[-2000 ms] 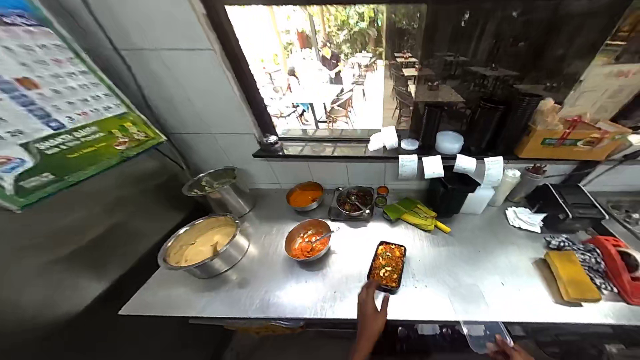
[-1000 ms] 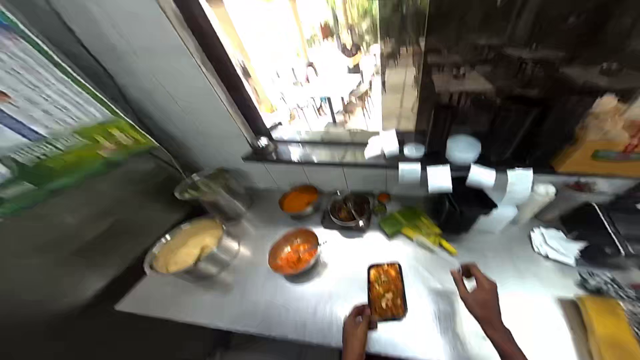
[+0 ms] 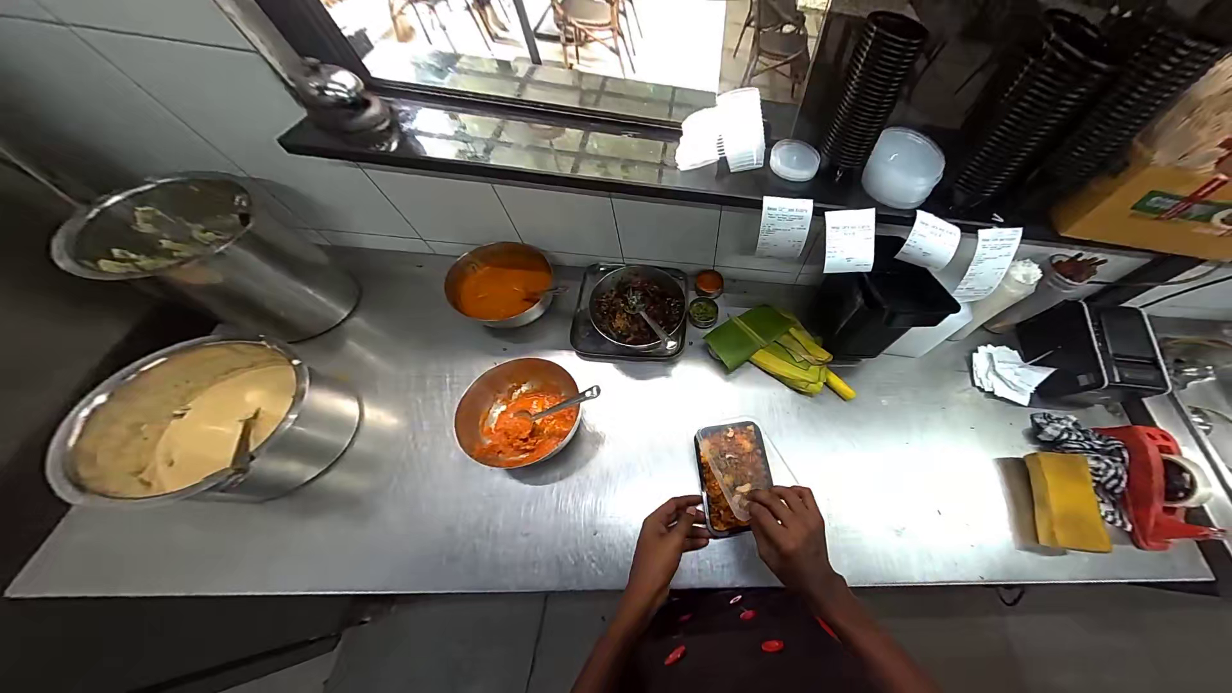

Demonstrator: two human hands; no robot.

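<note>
A black rectangular takeaway container [image 3: 715, 500] filled with reddish-orange food rests on the steel counter near its front edge. Over its right part lies a clear plastic lid [image 3: 778, 462], slightly askew and tilted. The fingers of my right hand [image 3: 789, 534] pinch the lid's near edge. At the container's lower left corner is my left hand [image 3: 671, 534], its thumb and fingertips against the rim. To the left stands a steel bowl [image 3: 472, 414] of orange-red paste with a spoon in it.
Behind are a bowl of orange sauce [image 3: 496, 289], a pan of dark food [image 3: 635, 306] on a tray and folded banana leaves [image 3: 770, 346]. Large batter pots [image 3: 332, 423] stand left. A yellow cloth [image 3: 1066, 500] and a red object [image 3: 1150, 481] lie right. Paper slips [image 3: 849, 241] hang from the ledge.
The clear lid, seen near my right hand at the counter's front edge two seconds ago, is now over the container. My right hand has come left to the container. The view has tilted down.
</note>
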